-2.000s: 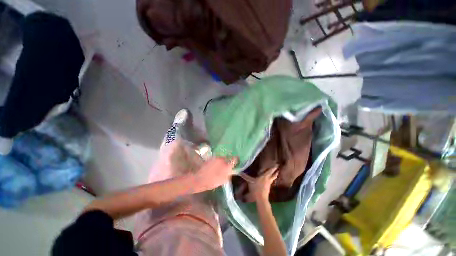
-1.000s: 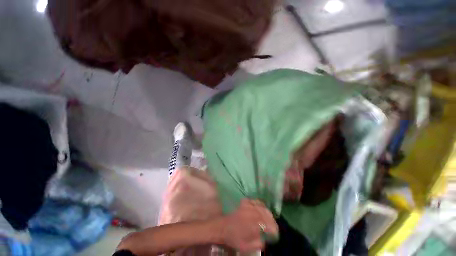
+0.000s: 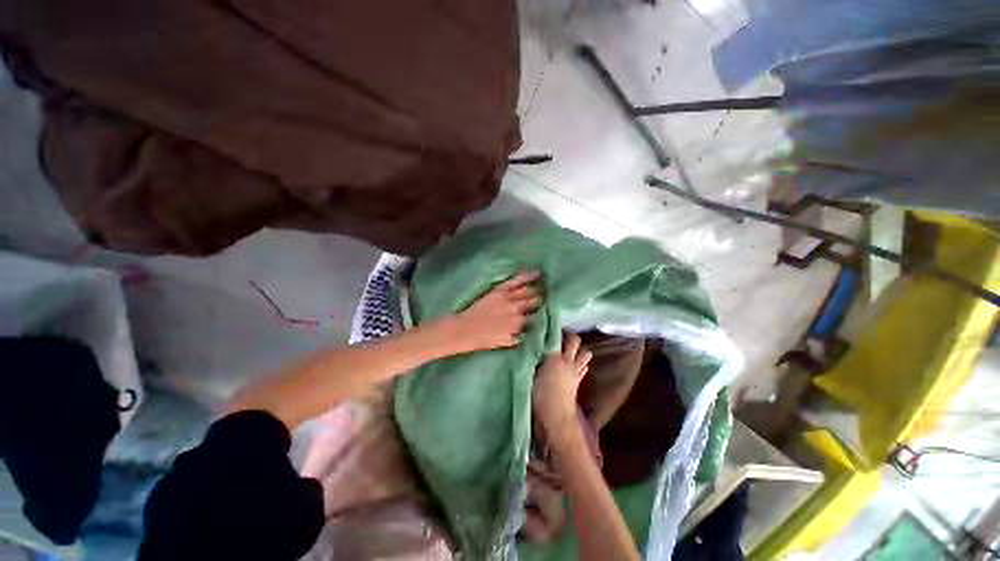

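Observation:
The green woven sack [image 3: 472, 405] stands in front of me, with its pale plastic-lined mouth open to the right. Brown garments [image 3: 641, 422] lie inside it. My left hand [image 3: 502, 315] grips a fold of the sack's outer side near the top. My right hand [image 3: 559, 378] is at the near rim of the mouth, fingers partly spread beside the brown cloth. Whether it holds the rim or the cloth is unclear. A large heap of brown garments [image 3: 318, 99] lies beyond the sack at the upper left.
A pale bin with dark garments [image 3: 49, 427] is at the left, above blue plastic bags [image 3: 132, 515]. Dark metal rack legs [image 3: 713, 106] stand on the floor beyond the sack. Blue-grey garments [image 3: 877, 110] hang at upper right. A yellow-covered table [image 3: 910, 362] is at the right.
My left hand has moved up the sack's outer side. My right hand has come nearer the rim from deeper in the mouth. The brown heap appears larger and closer, and the view has shifted.

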